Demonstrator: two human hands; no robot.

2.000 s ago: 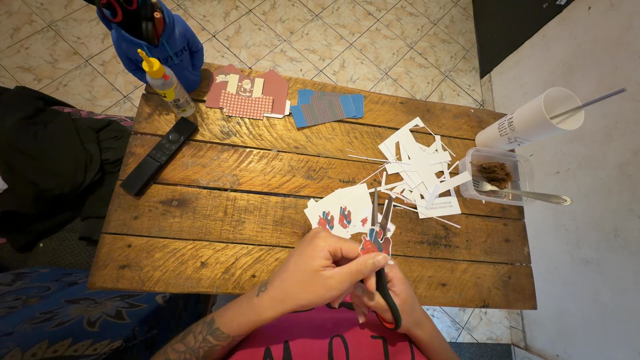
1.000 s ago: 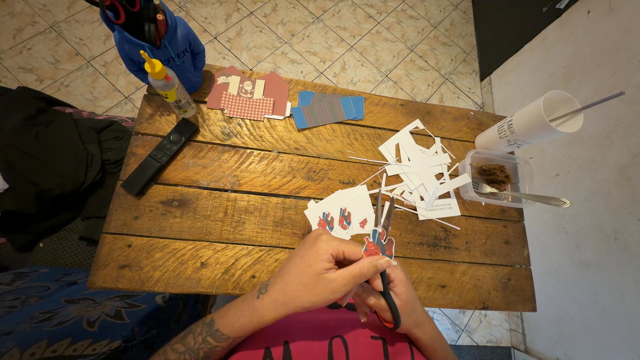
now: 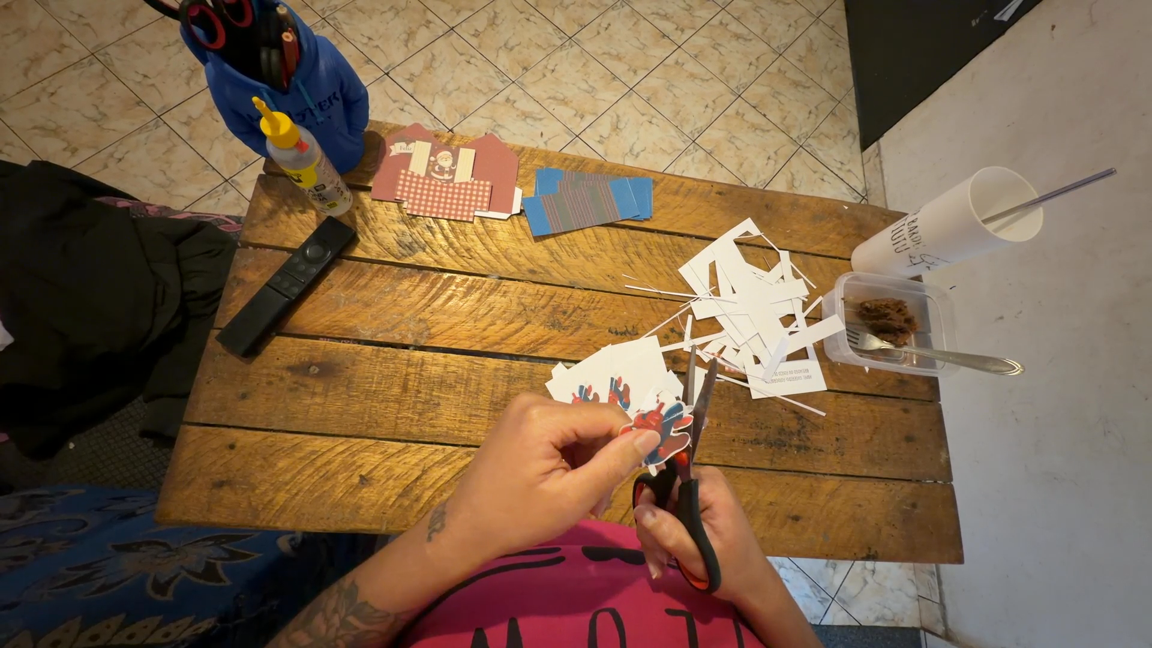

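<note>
Between the thumb and fingers of my left hand (image 3: 562, 459) is a small printed paper cutout (image 3: 661, 432) in red and blue with a white border. My right hand (image 3: 702, 531) grips black-and-red scissors (image 3: 693, 468), their blades pointing away from me and slightly parted beside the cutout's right edge. Just beyond my left hand lie white paper sheets (image 3: 630, 364) printed with similar small figures. A heap of white paper scraps and strips (image 3: 751, 297) spreads to the right of them.
Along the wooden table's (image 3: 387, 387) far side are red printed paper pieces (image 3: 445, 175), blue striped pieces (image 3: 589, 202), a glue bottle (image 3: 306, 166) and a blue holder with scissors (image 3: 288, 90). A black remote (image 3: 288, 286) lies left; a white cup (image 3: 945, 220) and plastic container with fork (image 3: 886, 324) stand right.
The scissor blades and the cutout have shifted slightly against each other. Both hands keep their hold, and the things on the table have not moved.
</note>
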